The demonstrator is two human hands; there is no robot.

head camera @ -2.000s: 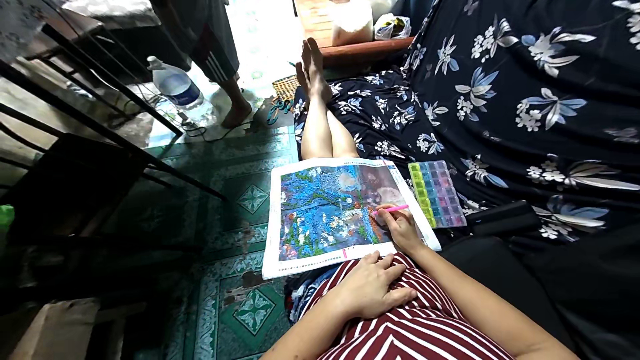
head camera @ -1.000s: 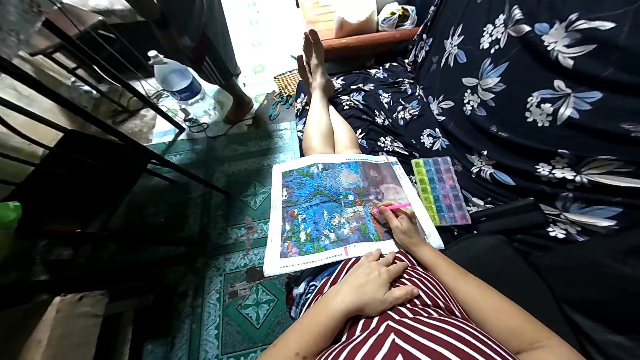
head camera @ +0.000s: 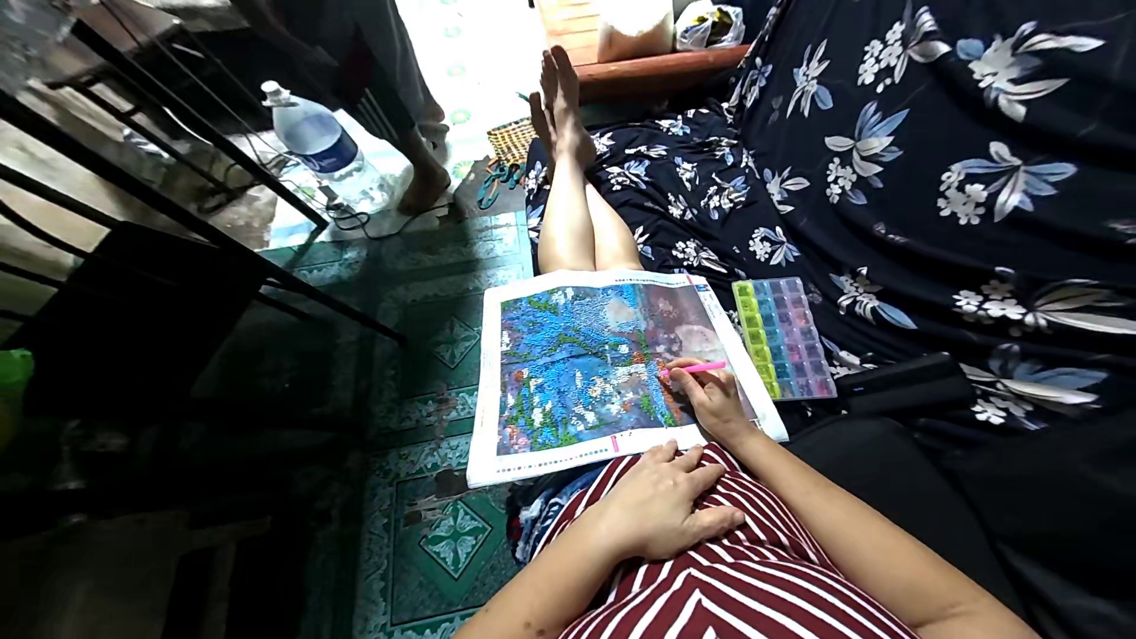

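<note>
My right hand (head camera: 713,399) holds a pink diamond-painting pen (head camera: 701,367), its tip at the orange and blue part of a diamond-painting canvas (head camera: 568,355). The canvas lies across my lap, with blue, green and white beads over much of it and a brownish section at the right. My left hand (head camera: 661,501) rests on the striped shirt (head camera: 737,577) just below the canvas edge, fingers spread, holding nothing. Beside the canvas, on the right, lies a clear bead organizer (head camera: 784,339) with yellow-green, blue and purplish compartments.
A black case-like object (head camera: 905,382) lies on the floral cloth (head camera: 923,213) near the organizer. A large plastic water bottle (head camera: 315,133) and another person's foot (head camera: 424,182) are at upper left. Dark metal railing (head camera: 191,217) crosses the left side, above green patterned flooring (head camera: 453,532).
</note>
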